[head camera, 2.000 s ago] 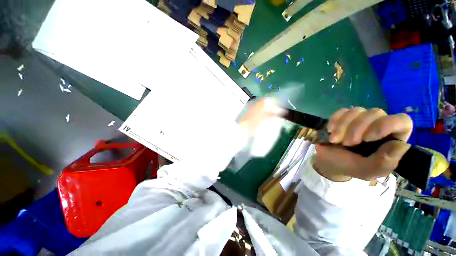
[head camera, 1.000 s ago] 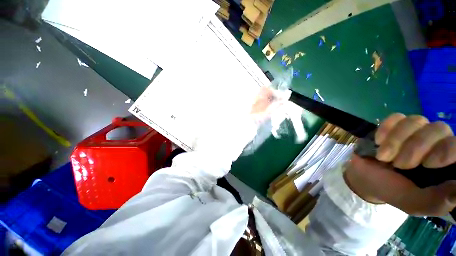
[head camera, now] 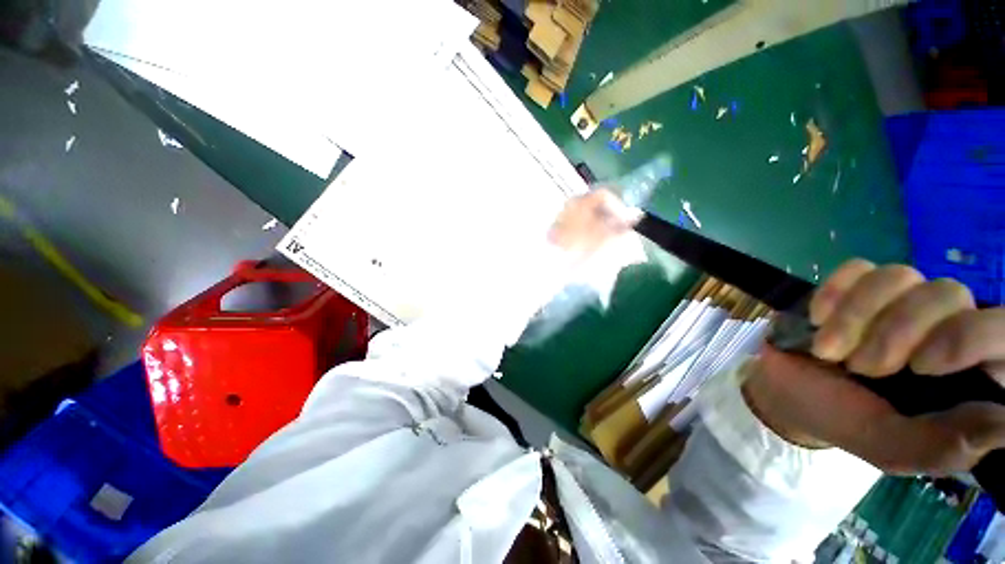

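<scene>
The paper cutter's white board (head camera: 430,204) lies on the green bench, with ruled lines along its edges. Its long black blade arm (head camera: 716,260) is raised off the board at the right. My right hand (head camera: 882,353) is closed around the dark handle of the arm. My left hand (head camera: 595,220) is at the board's right edge by the blade arm, blurred, and holds a whitish, translucent crumpled wiping cloth or bag (head camera: 623,270) against the blade area. Large white sheets (head camera: 254,66) lie at the upper left, overlapping the board's far side.
A red plastic stool (head camera: 237,386) stands at the left above blue material (head camera: 66,468). Stacked brown cartons and white sheets (head camera: 678,364) are at the bench's near side. A beige post (head camera: 705,61), scraps, folded cartons (head camera: 554,44) and a blue crate (head camera: 953,198) are further off.
Over two seconds the view has shifted, and the blade arm and my right hand appear lower and further right. My left hand and the cloth have moved slightly along the blade area.
</scene>
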